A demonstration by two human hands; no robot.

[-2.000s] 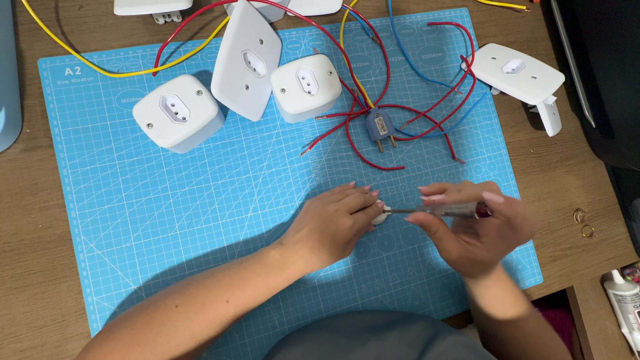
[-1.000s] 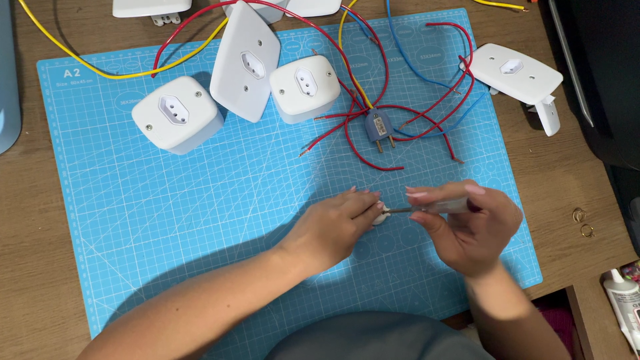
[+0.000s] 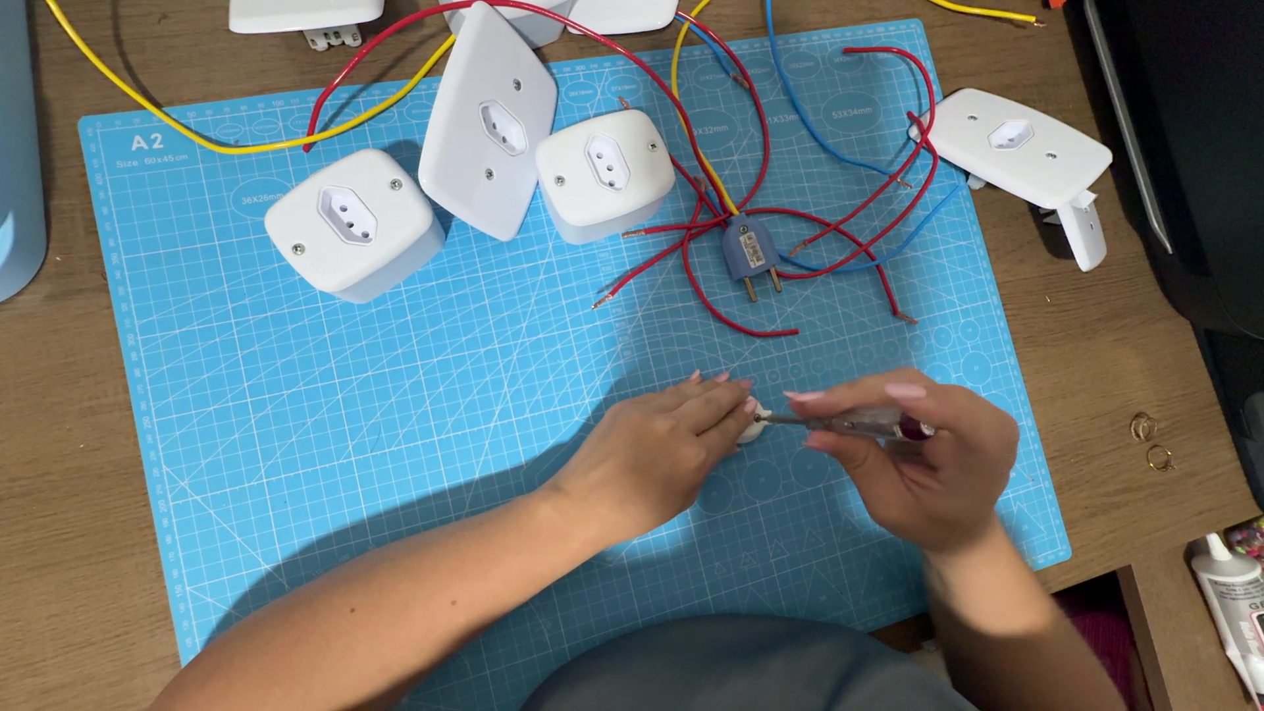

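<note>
With my left hand [image 3: 657,454] I hold a small white plastic part [image 3: 753,431] down on the blue cutting mat [image 3: 395,395]; my fingers hide most of it. My right hand [image 3: 918,454] grips a screwdriver [image 3: 864,423] with a clear handle, held nearly level, its tip at a screw on that part. Beyond my hands lie a blue-grey two-pin plug [image 3: 752,252] and several red wires [image 3: 726,316] with some bared ends. Two white socket boxes [image 3: 341,267] [image 3: 604,212] and a tilted white socket plate [image 3: 464,148] sit at the back left.
At the right, another socket plate [image 3: 1062,153] overlaps the mat's edge beside a small white piece [image 3: 1083,232]. Two small rings [image 3: 1144,427] lie on the wooden table [image 3: 1086,375]. A tube [image 3: 1229,592] is at lower right. Yellow wire [image 3: 237,150] and blue wire [image 3: 805,118] cross the mat's back.
My right hand's fingers have shifted around the screwdriver handle, while its tip stays at the white part. My left hand has kept its place.
</note>
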